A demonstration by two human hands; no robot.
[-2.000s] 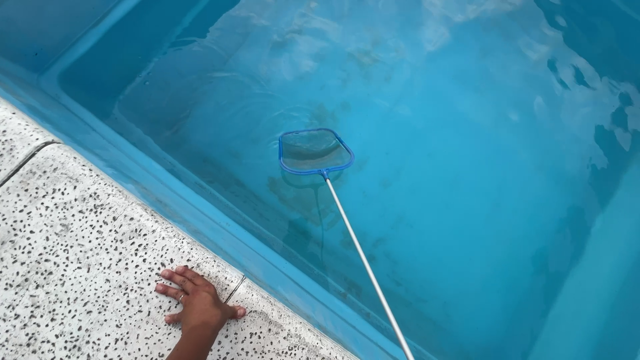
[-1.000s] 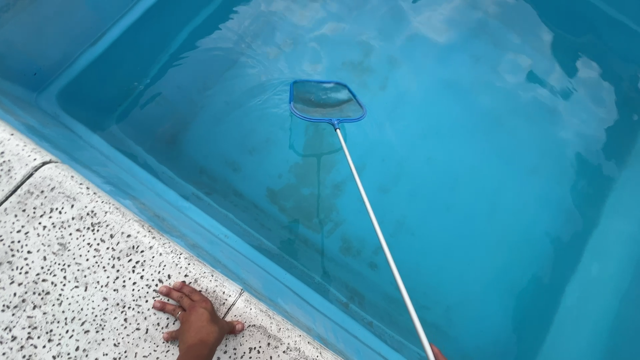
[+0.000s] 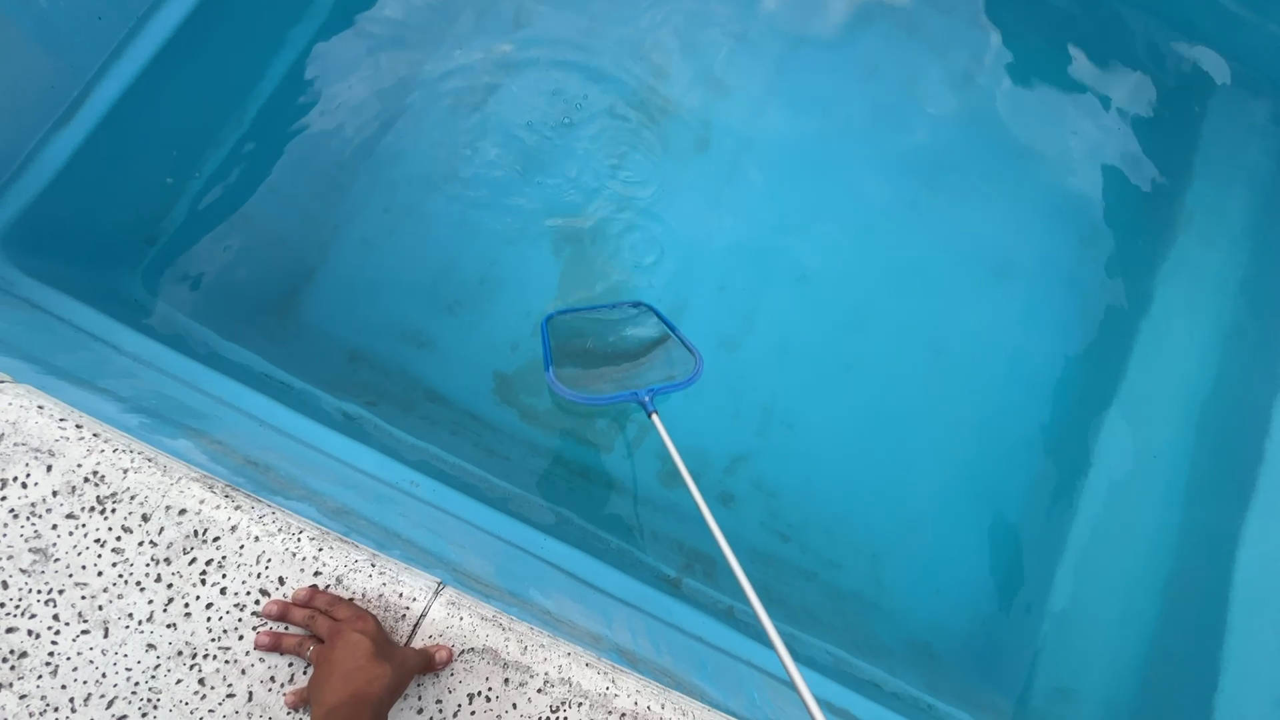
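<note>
My left hand (image 3: 355,650) rests with spread fingers on the speckled stone coping (image 3: 150,540) at the lower left, beside a joint between two slabs; a ring is on one finger. A pool skimmer net (image 3: 620,352) with a blue frame lies at or just above the water near the middle of the view. Its pale metal pole (image 3: 735,565) runs down to the right and leaves the bottom edge of the picture. My right hand is out of view, so its hold on the pole does not show.
Blue pool water (image 3: 880,300) fills most of the view, with ripples and small bubbles beyond the net. The blue pool wall (image 3: 400,500) runs diagonally beside the coping. Dark stains show on the pool floor, and a pale submerged ledge (image 3: 1130,450) is at the right.
The skimmer net has come back toward the coping, leaving ripples behind it. The fingers seen at the pole's lower end one second ago are out of view. My left hand stays on the coping.
</note>
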